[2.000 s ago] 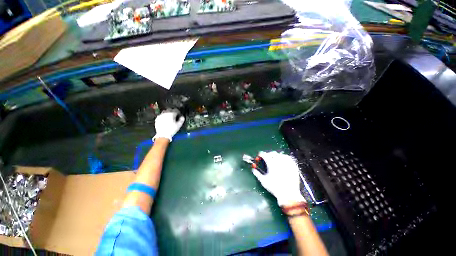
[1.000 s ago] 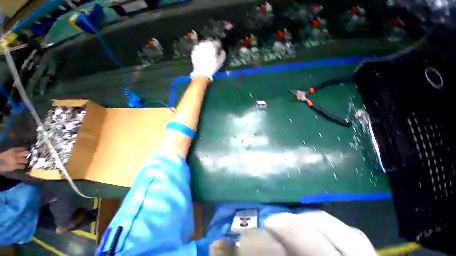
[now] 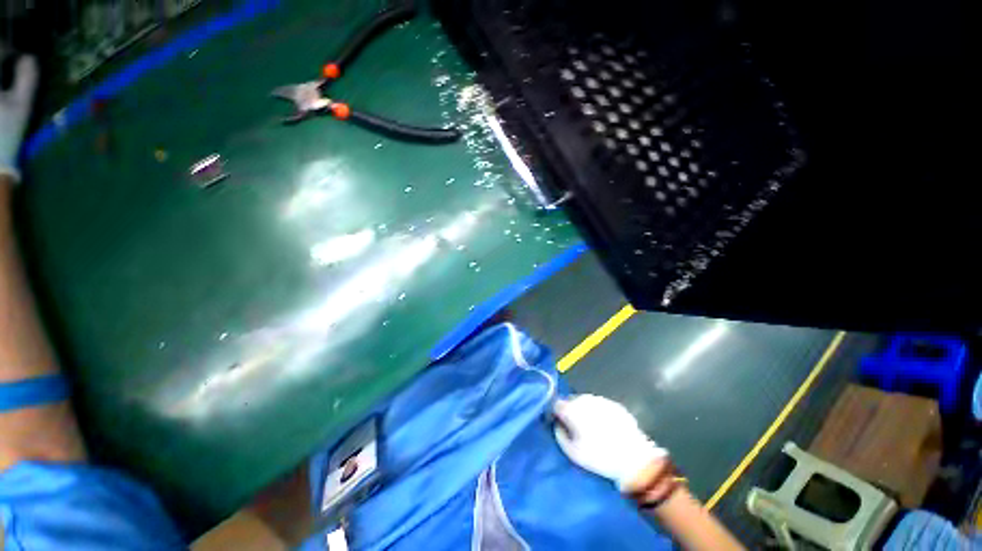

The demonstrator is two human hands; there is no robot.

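The diagonal cutters (image 3: 312, 99) lie with handles spread on the green mat (image 3: 140, 269), beside the black box; no hand touches them. A small silver-grey component (image 3: 208, 170) lies on the mat to their left. My left hand (image 3: 15, 108), in a white glove, is cut off by the left edge beside the dark line; its fingers and any hold are unclear. My right hand (image 3: 605, 439), gloved, is low at the edge of my blue jacket (image 3: 431, 431), fingertips against the cloth and partly hidden; its grip cannot be told.
The black lead-catching box (image 3: 538, 108) with perforated floor fills the upper right, its silver handle (image 3: 519, 161) facing the mat. Clipped leads are scattered around it. A pale stool (image 3: 824, 500), a brown carton (image 3: 883, 436) and a blue stool (image 3: 915, 366) stand on the floor at lower right.
The view has swung right and down. My right hand let go of the cutters after the earliest frame and is now at my jacket. My left hand has shifted to the picture's left edge.
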